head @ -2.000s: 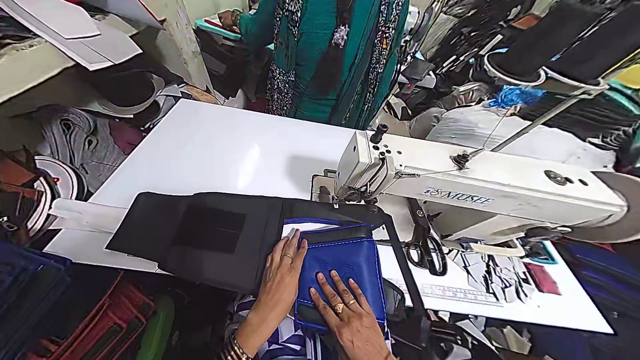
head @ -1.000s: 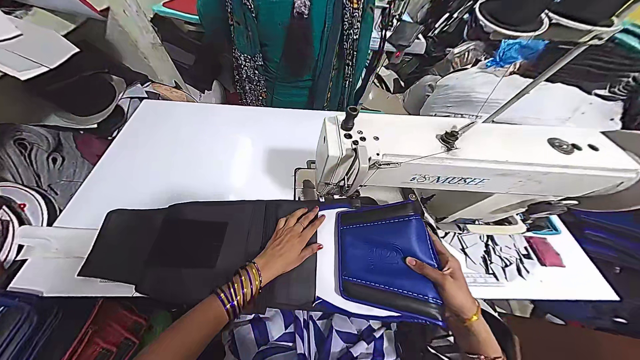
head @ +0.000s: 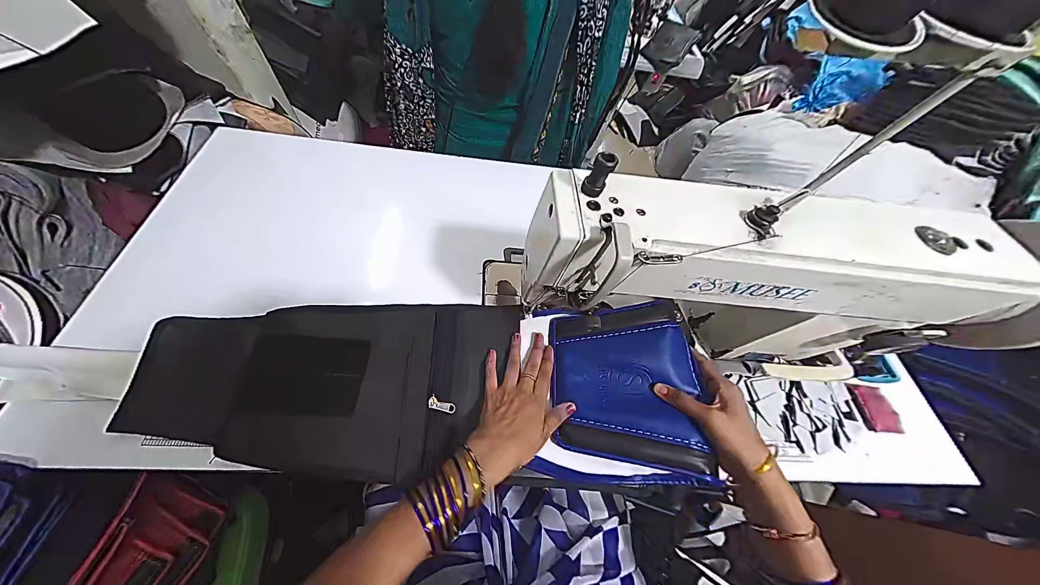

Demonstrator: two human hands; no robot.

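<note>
A blue and black stitched bag panel (head: 621, 382) with an embossed logo lies on white backing beside the needle end of a white industrial sewing machine (head: 780, 252). My right hand (head: 715, 406) grips its right edge, thumb on top and fingers partly hidden underneath. My left hand (head: 520, 406) lies flat with fingers spread, across the white strip at the panel's left edge and the black fabric. That black fabric piece (head: 325, 390), with a zipper and metal pull (head: 441, 405), stretches leftward over the white table (head: 325, 211). The machine head hides the needle area.
White and black scraps (head: 800, 410) and a dark pink piece (head: 876, 408) lie right of the panel. A person in teal clothing (head: 504, 81) stands beyond the table. Red bags (head: 154, 528) are at the lower left, and piled fabric surrounds the table.
Since two seconds ago the blue panel has turned, and my right hand has moved from its top to its right edge. Scissors seen beside it earlier no longer show. Over the last second both hands kept similar places.
</note>
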